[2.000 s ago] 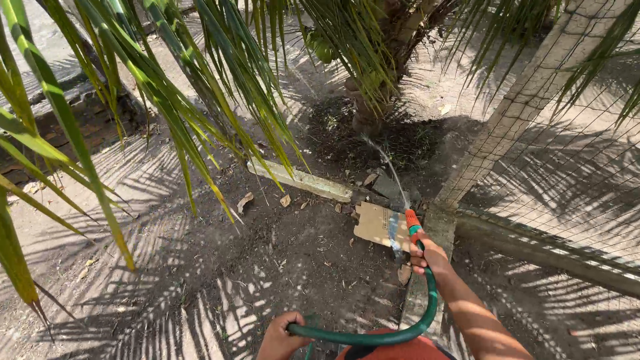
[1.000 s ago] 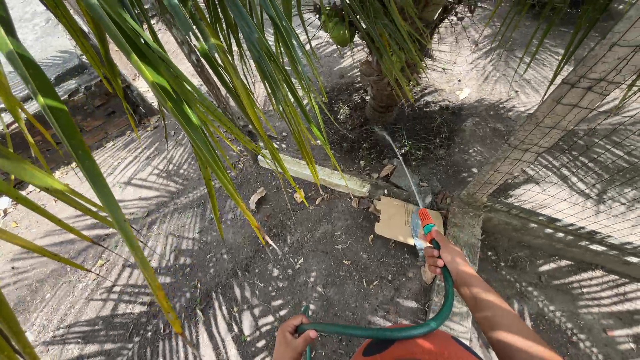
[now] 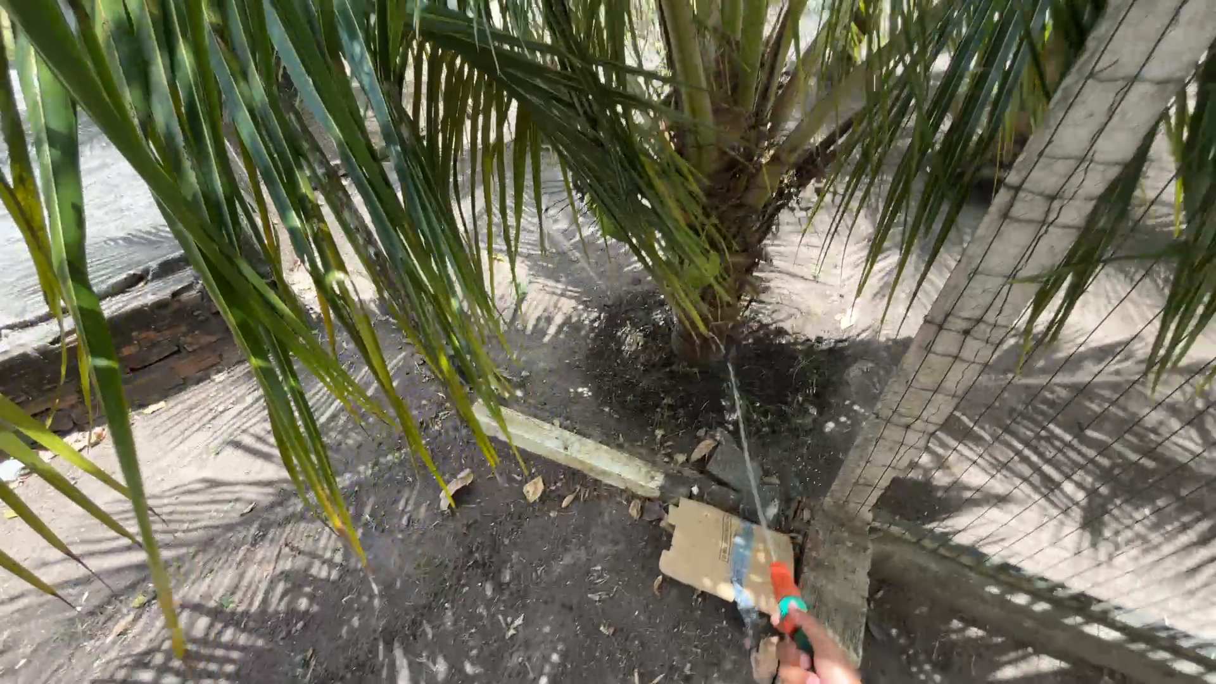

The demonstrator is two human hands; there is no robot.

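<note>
My right hand point(image 3: 812, 651) grips a green garden hose by its orange and green spray nozzle point(image 3: 785, 589), low in the view and right of the middle. A thin stream of water point(image 3: 746, 427) runs from the nozzle to the foot of the coconut palm trunk point(image 3: 708, 328). The soil around the trunk is dark. Under the nozzle a torn flat piece of cardboard point(image 3: 698, 551) with a bluish strip of tape lies on the ground. My left hand is out of the frame, and most of the hose is hidden below its edge.
Palm fronds point(image 3: 313, 247) hang across the left and top. A concrete beam point(image 3: 570, 448) lies on the soil left of the cardboard. On the right stand a slanting concrete post point(image 3: 978, 285) and wire mesh fence point(image 3: 1073, 446) above a low concrete edge point(image 3: 1026, 598). A brick border point(image 3: 133, 351) runs at far left.
The view has tilted up, so my left hand and the hose's green length have left the frame. Water still runs from the nozzle in my right hand to the trunk's base.
</note>
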